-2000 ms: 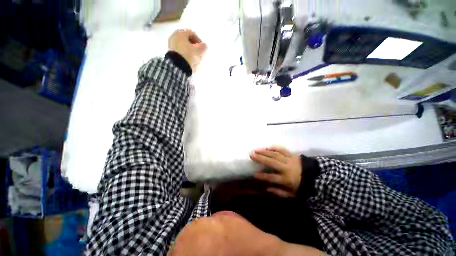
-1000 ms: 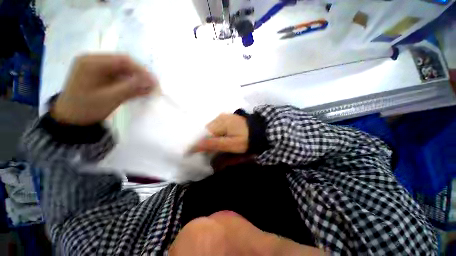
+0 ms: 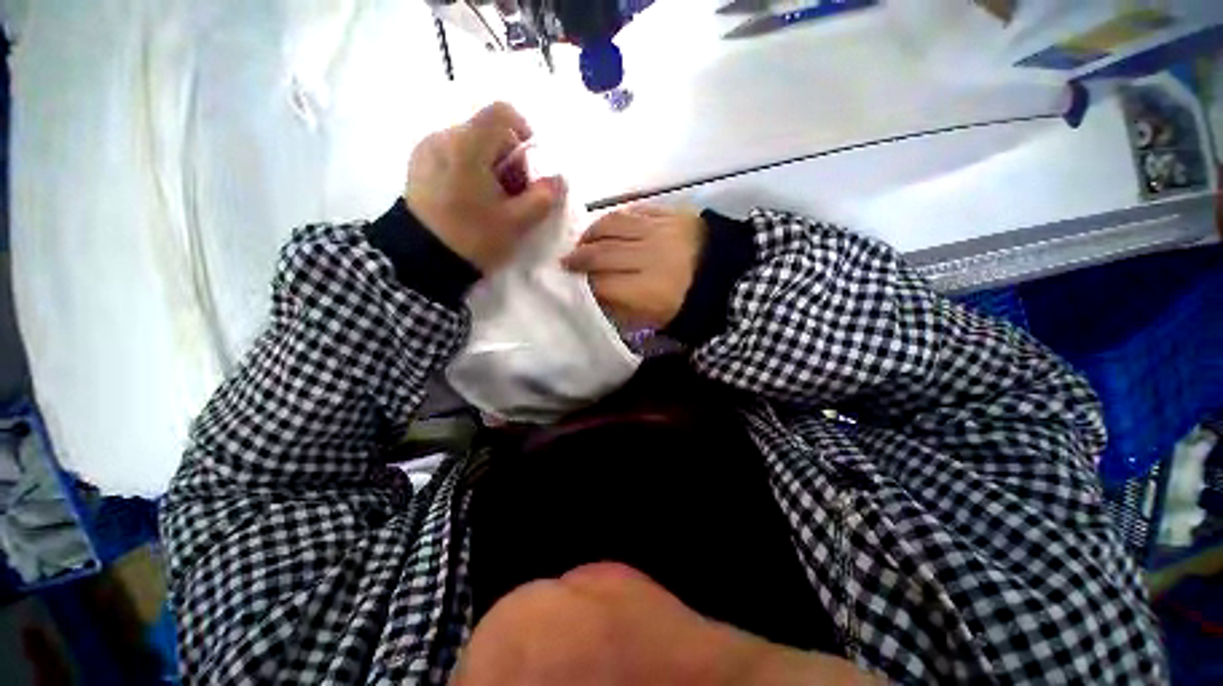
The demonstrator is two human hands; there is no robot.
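Note:
A white fabric piece (image 3: 537, 346) hangs between my hands over the near table edge, its lower part folded near my lap. My left hand (image 3: 480, 185) grips its upper part with curled fingers. My right hand (image 3: 641, 264) holds its right edge with the fingertips, close beside my left hand. The fingertips partly hide the cloth. The sewing machine's needle area (image 3: 516, 30) is at the top, cut off by the frame, with the blue round part (image 3: 601, 64) beside it.
A large stack of white pieces (image 3: 121, 255) covers the left of the table. Thread snips (image 3: 805, 16) lie at the top. A ruler strip (image 3: 993, 261) runs along the near edge at right, by a small tray of metal parts (image 3: 1161, 150). Blue crates (image 3: 1140, 389) stand below.
The view has shifted, so the needle area sits higher. My left hand has moved from the left to beside my right hand. The cloth, spread flat earlier, is now gathered between both hands.

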